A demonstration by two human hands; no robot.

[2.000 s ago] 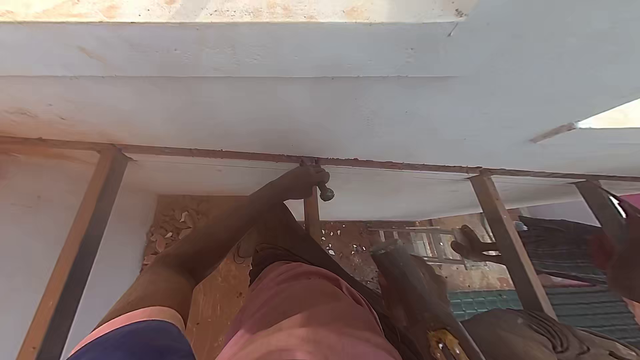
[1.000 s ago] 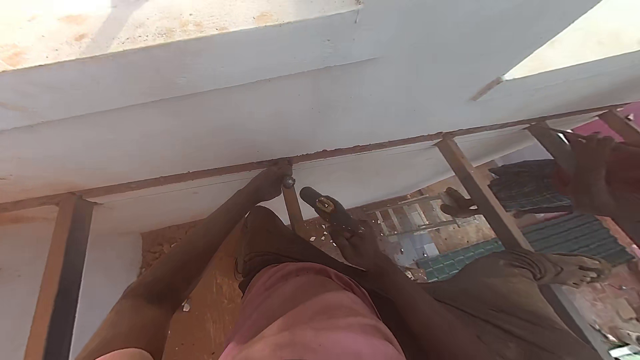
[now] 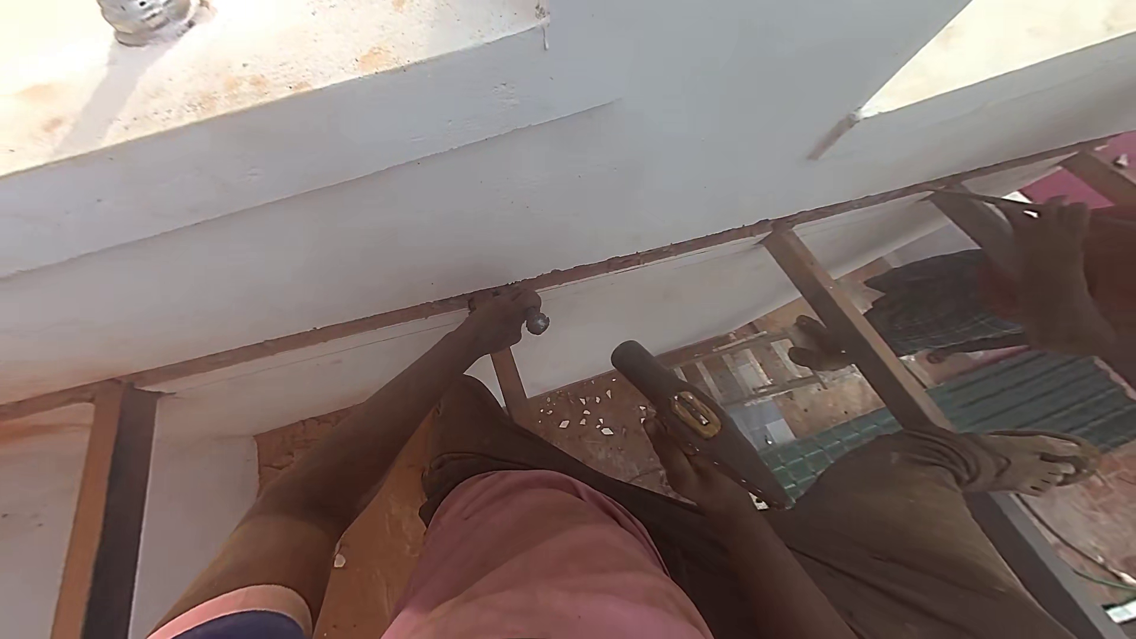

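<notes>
My left hand [image 3: 504, 319] is closed around a dark metal piece with a rounded end [image 3: 537, 321], against the thin reddish metal beam [image 3: 657, 257] along the white wall. Lower and to its right, my right hand [image 3: 688, 461] holds a dark, long-bodied tool [image 3: 661, 382] with a blunt round end and a yellow-rimmed opening; its exact kind cannot be told. The tool's round end points up and left, apart from my left hand. Below my left hand a short metal crosspiece [image 3: 510, 382] runs down from the beam, partly covered by my fingers.
Metal crosspieces [image 3: 821, 297] join the beam left and right. At right, another person's hand [image 3: 1052, 257] holds a thin tool near the beam. Far below lie a ladder [image 3: 737, 373], green ribbed sheets [image 3: 1021, 399] and rubble. A sunlit ledge [image 3: 266, 53] tops the wall.
The tool in my right hand was low at right, rose close to my left hand, and now stands farther from it. My left hand stays at the beam. The other person's hand has come into view.
</notes>
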